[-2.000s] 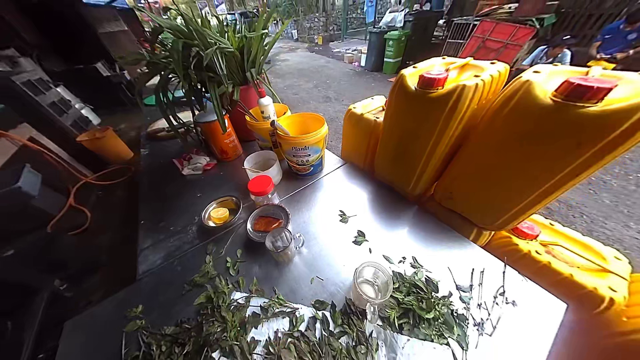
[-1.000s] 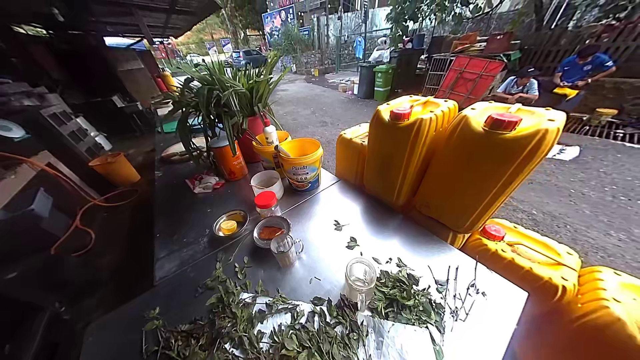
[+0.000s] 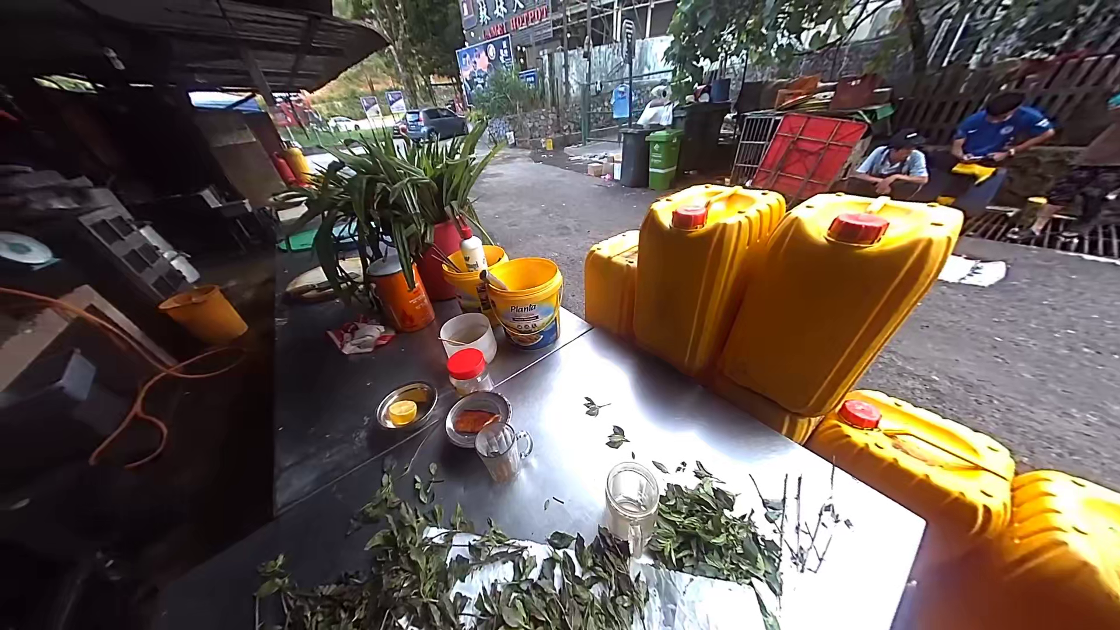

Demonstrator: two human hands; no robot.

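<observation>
Neither my left hand nor my right hand is in the frame. Leafy green sprigs (image 3: 560, 586) lie along the near side of a stainless steel table (image 3: 700, 437), partly over a pale sheet (image 3: 700, 599). A clear glass mug (image 3: 632, 503) stands beside a pile of picked leaves (image 3: 713, 534), with bare stems (image 3: 809, 525) to its right. Farther left is a second glass mug (image 3: 500, 451), touching or close to a bowl with reddish-orange contents (image 3: 477, 422). A metal dish (image 3: 420, 394) holds a cut lemon (image 3: 402, 412). Behind them stands a red-lidded clear jar (image 3: 469, 372).
Yellow jerrycans (image 3: 840, 306) with red caps line the table's right side. Yellow plastic buckets (image 3: 525, 302), a white tub (image 3: 467, 338), an orange can (image 3: 402, 297) and a long-leaved plant (image 3: 394, 192) stand at the back. Two people (image 3: 997, 140) sit across the road.
The view has tilted up and shifted, bringing more of the road and the seated people into frame. The things on the table look unmoved.
</observation>
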